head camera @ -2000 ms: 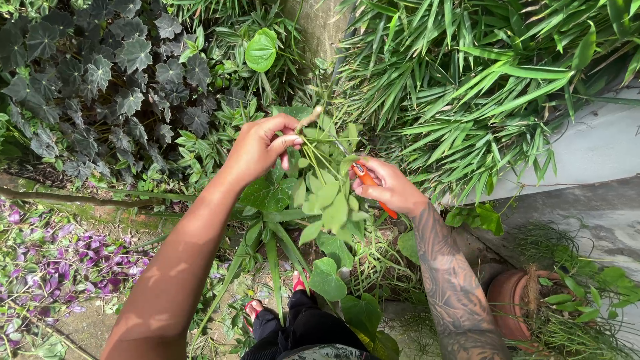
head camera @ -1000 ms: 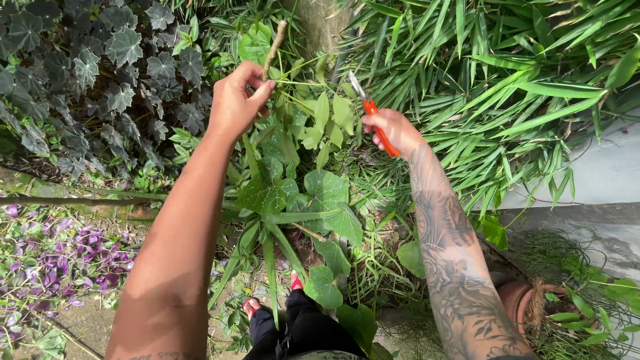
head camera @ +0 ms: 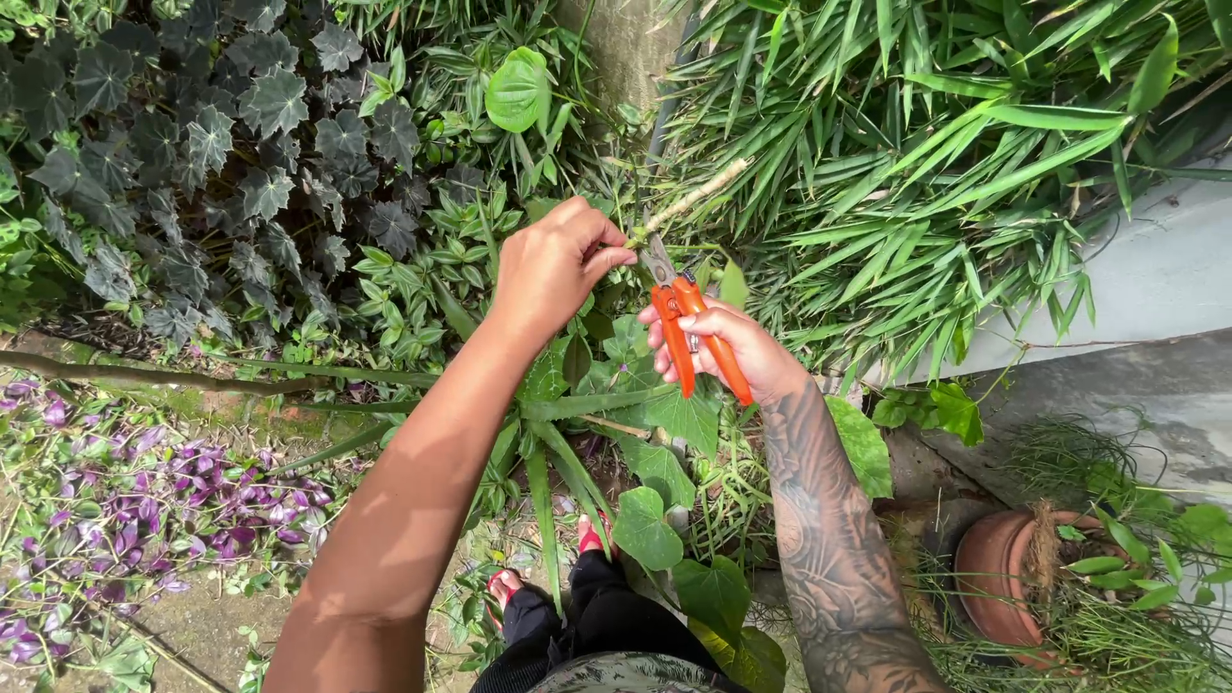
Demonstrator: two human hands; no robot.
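Observation:
My left hand (head camera: 563, 265) pinches a woody plant cutting (head camera: 698, 195) near the green end of its pale, bare stem, which points up and to the right. From the right, my right hand (head camera: 727, 351) holds pruning shears (head camera: 685, 322) with orange handles. Their metal blades point up toward the stem, just beside my left fingertips. Whether the blades touch the stem or are fully closed is hard to tell. A few green leaves (head camera: 733, 285) hang between the two hands, and where they attach is partly hidden.
Long-leaved bamboo-like foliage (head camera: 914, 183) fills the upper right, dark lobed leaves (head camera: 274, 101) the upper left. Purple-leaved plants (head camera: 202, 500) spread at lower left. Below my hands grows a spiky aloe-like plant (head camera: 539, 414). A terracotta pot (head camera: 996, 577) stands at lower right, by a pale wall (head camera: 1107, 260).
The shears have come from apart on the right to beside the stem at my left fingers. The cutting's leafy bunch, seen hanging between my hands earlier, no longer shows there; the stem now tilts right.

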